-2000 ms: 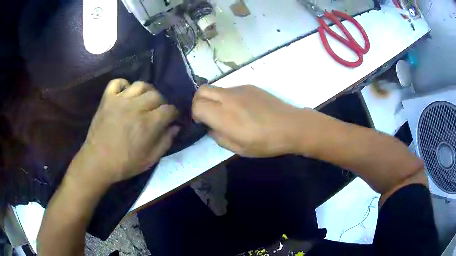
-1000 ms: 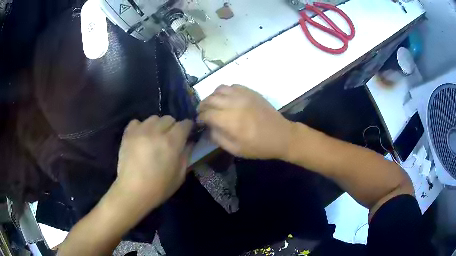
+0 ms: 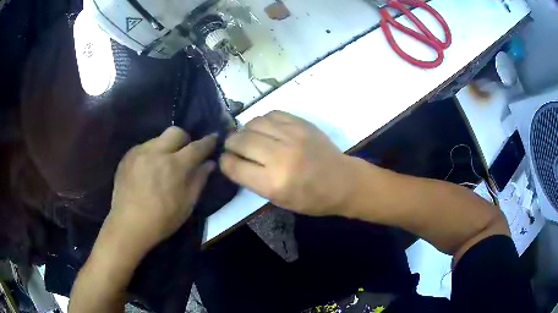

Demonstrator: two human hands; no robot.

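The dark jeans cloth (image 3: 67, 128) covers the left side and runs under the sewing machine head (image 3: 144, 24). A pale stitch line crosses it down from the machine. My left hand (image 3: 160, 180) is bare and lies on the cloth, with finger and thumb pinching it near the edge. My right hand (image 3: 284, 162) is bare, its bent fingers gripping the cloth's right edge just beside my left hand. The fingertips of both are partly hidden by the fingers and cloth.
Red-handled scissors (image 3: 419, 33) lie at the upper right of the white table (image 3: 330, 92). A brown scrap (image 3: 277, 10) lies on the machine bed (image 3: 293, 36). A white oval attachment (image 3: 95, 58) hangs over the cloth. A phone (image 3: 507, 160) and white fan (image 3: 546, 147) are at right.
My left hand has moved right and down, then back left since the first frame. My right hand has shifted slightly left. The cloth between them has shifted, and its stitch line now runs more steeply.
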